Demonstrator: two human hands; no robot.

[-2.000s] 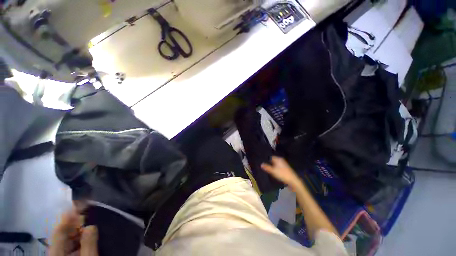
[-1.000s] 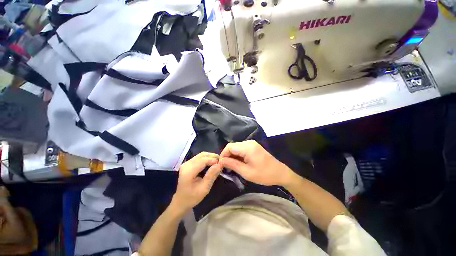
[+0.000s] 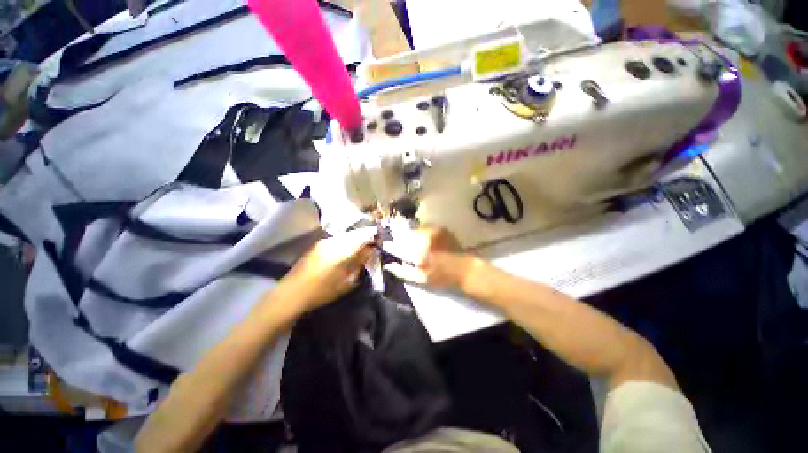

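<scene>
My left hand (image 3: 341,264) and my right hand (image 3: 423,255) are close together at the needle area of the cream sewing machine (image 3: 549,168). The fingers of both hands pinch the edge of a black panel (image 3: 368,372), with a small pale strip showing between them. The panel hangs down from my hands over the table's front edge towards my lap. The presser foot and needle area (image 3: 386,215) is just beyond my fingertips, bright and blurred; I cannot tell if the cloth is under the foot.
Pale panels with black strips (image 3: 204,248) are heaped at left. A pink tube (image 3: 310,57) slants to the head's left end. Black scissors (image 3: 499,202) hang against the machine body. A blue hose (image 3: 412,81) runs behind, and a control panel (image 3: 695,203) is at the bed's right end.
Both hands have moved forward from near my lap to the needle area, bringing the black panel's edge with them. The view has shifted, bringing the pink tube and machine top into sight.
</scene>
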